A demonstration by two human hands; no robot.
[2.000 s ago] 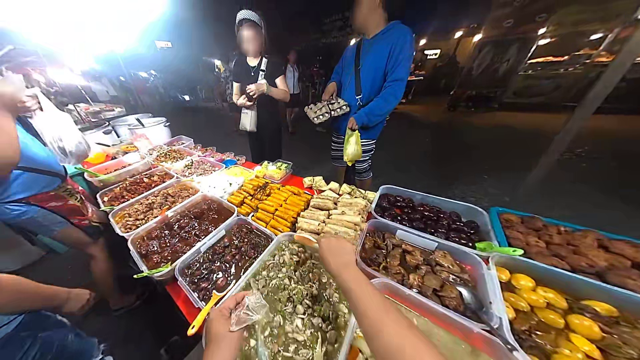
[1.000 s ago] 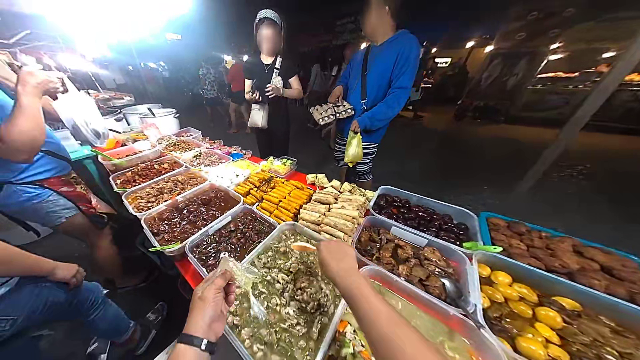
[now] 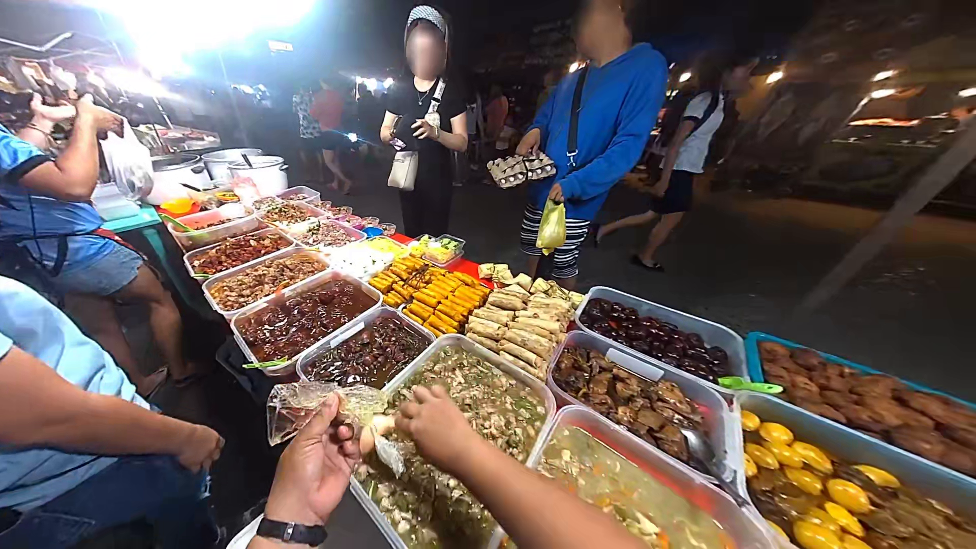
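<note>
Over the front left edge of a plastic tub of chopped meat and greens in broth, my left hand, with a black wristband, pinches a clear plastic bag. The bag's body lies left of my fingers, and its gathered plastic runs right towards my other hand. My right hand reaches across the tub with curled fingers at that gathered plastic; its fingertips are partly hidden. A tub of dark stewed meat stands just beyond the bag. Nearer my right forearm is a tub of pale vegetable soup.
Fried rolls and wrapped rolls lie beyond the tubs. Stewed meat and yellow eggs are at right. A person in blue holds an egg tray; one in black stands beside. A co-worker's arm is at left.
My right hand has moved from over the far part of the broth tub to the bag beside my left hand. A passer-by in a white top has come into view behind the person in blue.
</note>
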